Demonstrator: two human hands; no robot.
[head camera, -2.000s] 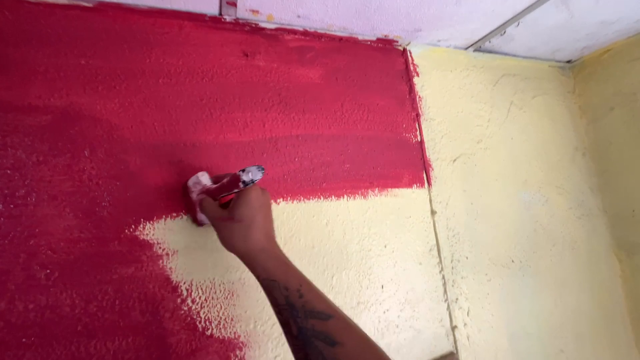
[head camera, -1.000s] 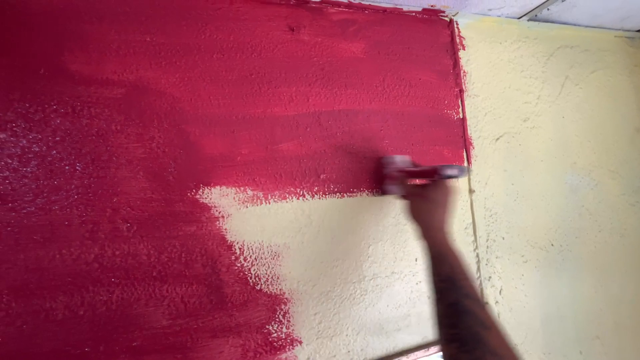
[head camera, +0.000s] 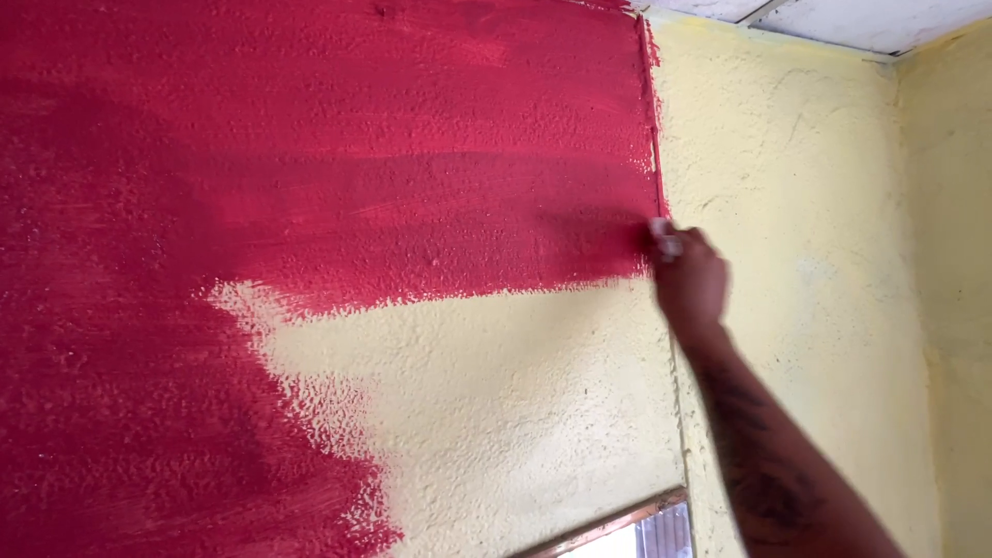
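My right hand (head camera: 694, 283) is closed around a paintbrush (head camera: 665, 239), which is blurred and mostly hidden by the fingers. The brush is at the right edge of the red paint (head camera: 434, 194), beside the vertical corner line where the painted wall meets a pale yellow wall (head camera: 790, 201). Red covers the upper and left parts of the textured wall. Below the brush lies a cream patch (head camera: 480, 380) with a ragged, brushed border against the red. My left hand is not in view.
A wooden frame (head camera: 612, 523) with a bright opening shows at the bottom, right of centre. White ceiling panels (head camera: 837, 27) with a dark joint strip meet the walls at the top right. Another yellow wall (head camera: 949, 232) stands at the far right.
My right hand has moved the brush rightward along the lower edge of the red band to the corner line. Red now reaches lower beside that line. The view has shifted somewhat.
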